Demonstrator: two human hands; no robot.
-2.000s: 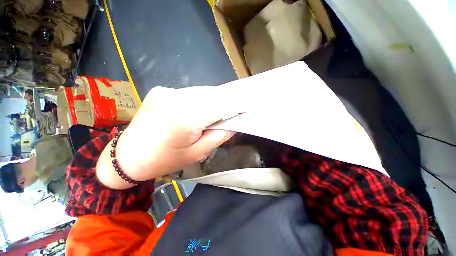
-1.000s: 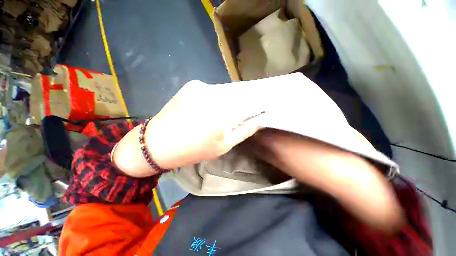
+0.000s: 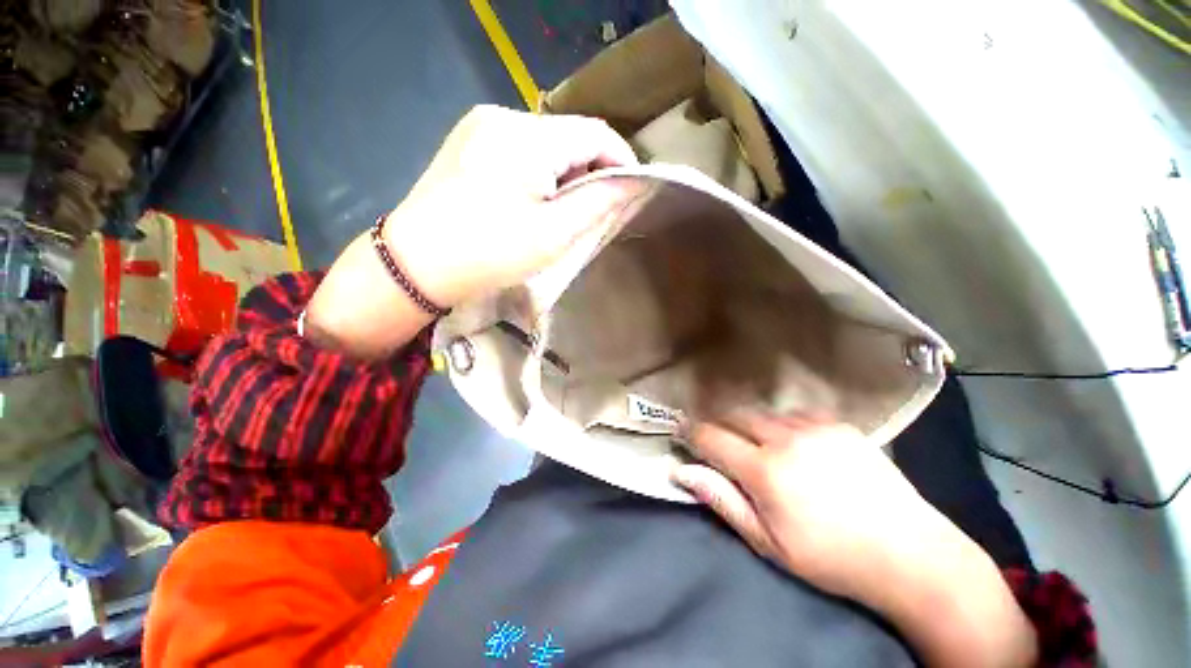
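Observation:
The cream bag [image 3: 758, 300] lies with its mouth open above my lap, so its beige lining shows. A small white label with dark marks [image 3: 653, 412] sits on the lining near the close side. Silver rings show at the left end [image 3: 460, 355] and right end [image 3: 922, 354] of the mouth. My left hand [image 3: 529, 196], with a dark bead bracelet, grips the far left rim; some fingertips are hidden. My right hand [image 3: 797, 489] pinches the near rim, with fingers inside beside the label and the thumb lower down at the edge.
A white worktable [image 3: 940, 157] runs along the right, with slim silver snips [image 3: 1162, 281] and dark cords on it. An open carton [image 3: 614, 78] with beige pieces stands behind the bag. Red-taped cartons [image 3: 196, 281] and a dark rounded object [image 3: 131, 405] are at left.
The bag has tipped so its open mouth and lining face me. My left hand has moved up along the far rim. My right hand has come to the near rim from deeper inside.

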